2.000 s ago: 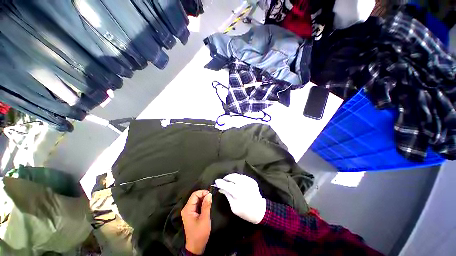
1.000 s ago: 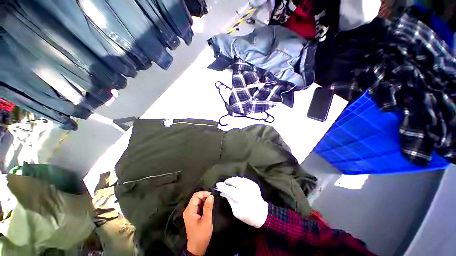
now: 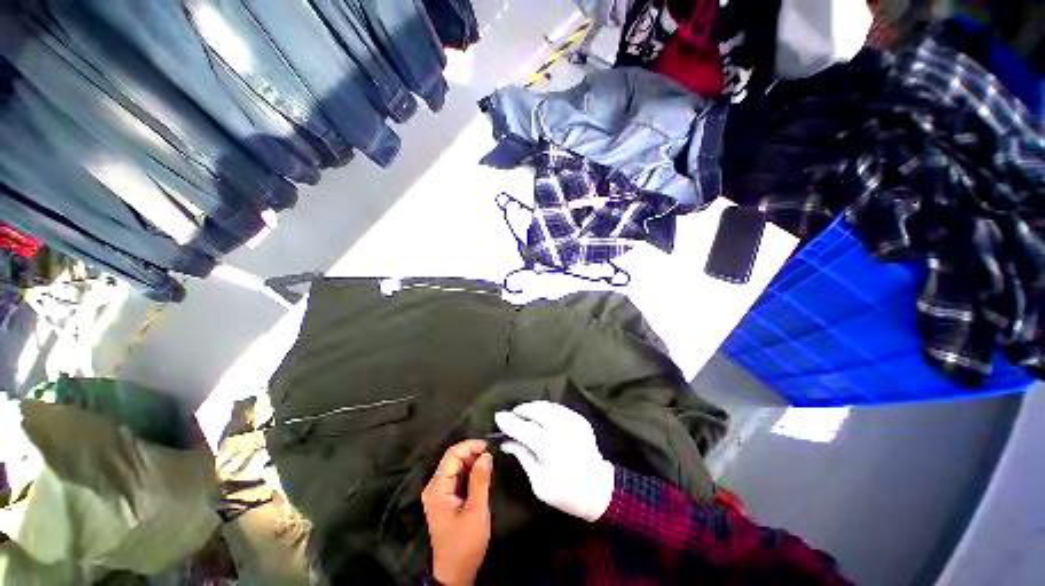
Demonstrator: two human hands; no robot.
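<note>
A dark olive garment (image 3: pixel 401 355) lies spread over the near part of the white table. My left hand (image 3: pixel 458 509) is bare, thumb and fingers pinched on a narrow bit of the olive cloth. My right hand (image 3: pixel 558 460), in a white glove, is just right of it, its fingertips almost touching the left ones at the same bit of cloth. Whether a small tool is in the gloved fingers cannot be told. A pale straight line (image 3: pixel 350 409) runs across the garment at left.
Denim garment (image 3: pixel 625 120) with plaid part (image 3: pixel 573 212), thin black hanger (image 3: pixel 562 276) and phone (image 3: pixel 735 244) lie on the white table (image 3: pixel 401 223). Blue crate (image 3: pixel 837 326) bears dark plaid garments (image 3: pixel 951 206) at right. Jeans (image 3: pixel 218 103) hang upper left; olive-khaki pile (image 3: pixel 115 492) lower left.
The view has shifted slightly, so the scene sits a little lower and further right. The hands stay pinched together at the same place on the cloth, with small finger movements.
</note>
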